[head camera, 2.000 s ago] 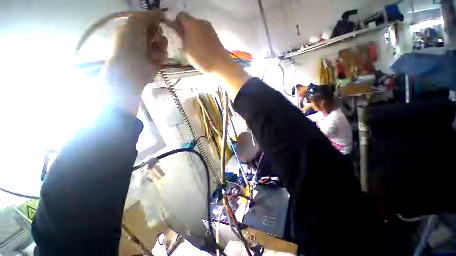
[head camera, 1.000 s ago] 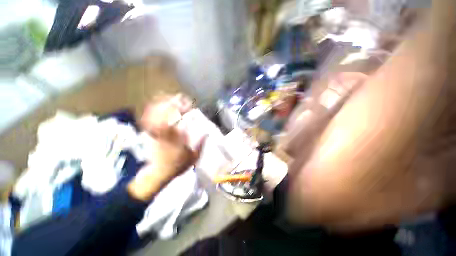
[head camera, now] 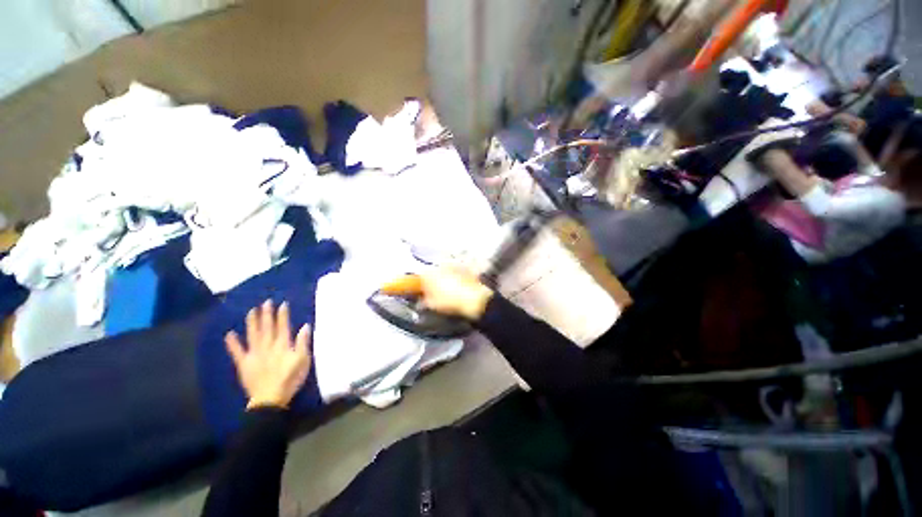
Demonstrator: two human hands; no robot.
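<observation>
My left hand [head camera: 271, 360] lies flat, fingers apart, on a navy cloth [head camera: 217, 379] that covers the right part of the dark padded board [head camera: 101, 416]. My right hand [head camera: 455, 296] is closed round the orange handle of the steam iron [head camera: 409, 315]. The iron's pointed end faces left, over the white cloth [head camera: 349, 338] just right of the navy cloth. The soleplate's underside is hidden, so its contact with the cloth cannot be told.
A heap of white and navy garments [head camera: 167, 172] lies behind the board, with a blue item [head camera: 131, 299] at its front. A pale pad [head camera: 568, 288] is right of the iron. A brown panel [head camera: 324, 50] stands behind. A person [head camera: 849, 197] sits at upper right.
The view has swung down from the raised hands to the table. My left hand has come down onto the navy cloth. The iron, parked on the right before, is now held in my right hand.
</observation>
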